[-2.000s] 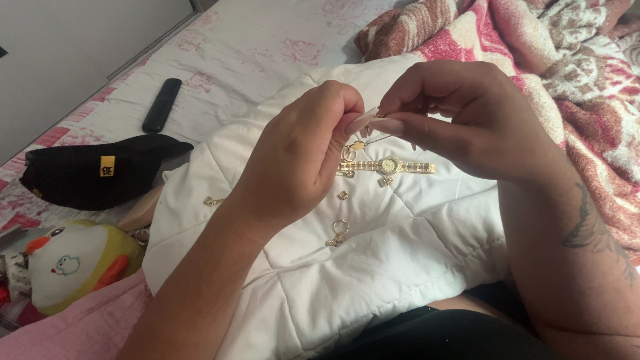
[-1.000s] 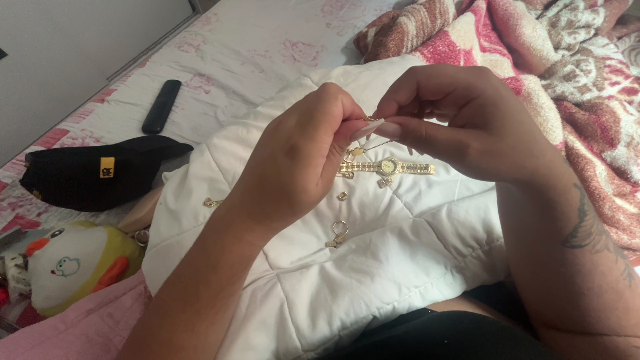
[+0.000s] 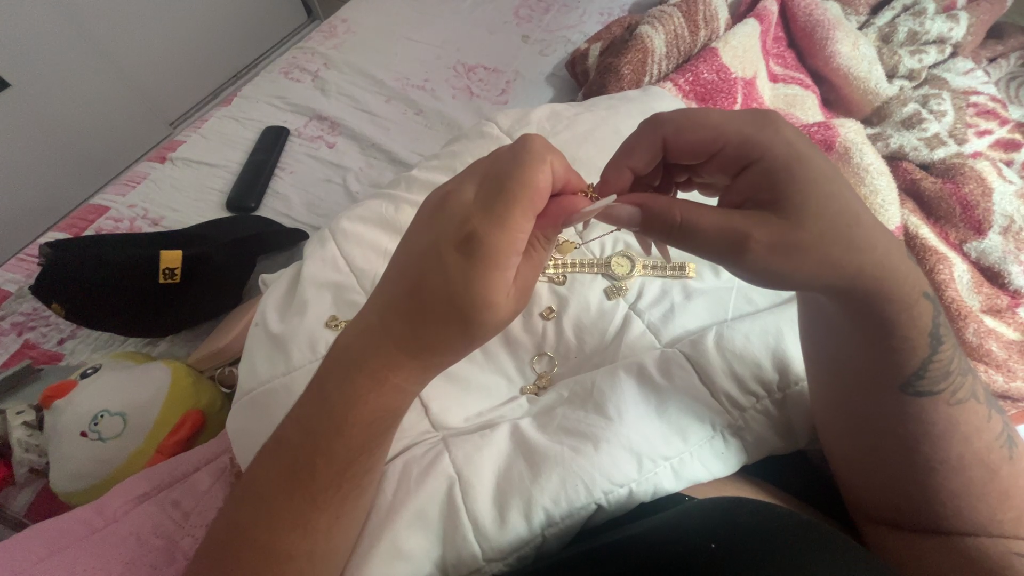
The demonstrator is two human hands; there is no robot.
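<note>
Between the fingertips of both hands is a small gold-coloured piece of jewellery (image 3: 590, 192), its exact kind hard to tell. My left hand (image 3: 480, 240) pinches it from one side, and my right hand (image 3: 728, 196) pinches at the other. A thin chain (image 3: 600, 236) with a gold pendant (image 3: 566, 246) shows just under the fingers. Below them a gold wristwatch (image 3: 623, 264) lies stretched out on a white quilt (image 3: 624, 432). Near it are a square gold piece (image 3: 617, 291), a small gold piece (image 3: 548, 313), a ring (image 3: 545, 364) and, left of my wrist, another gold piece (image 3: 337, 322).
On the left are a black remote control (image 3: 258, 170), a black cloth item (image 3: 120, 276) with a yellow label and a plush bird (image 3: 128, 424). A patterned fleece blanket (image 3: 864, 88) is heaped at the right on the floral bedsheet (image 3: 416, 48).
Both hands stay together above the watch with only small finger movements. The gold piece between the fingertips shows more plainly now, and the jewellery on the quilt has not plainly moved.
</note>
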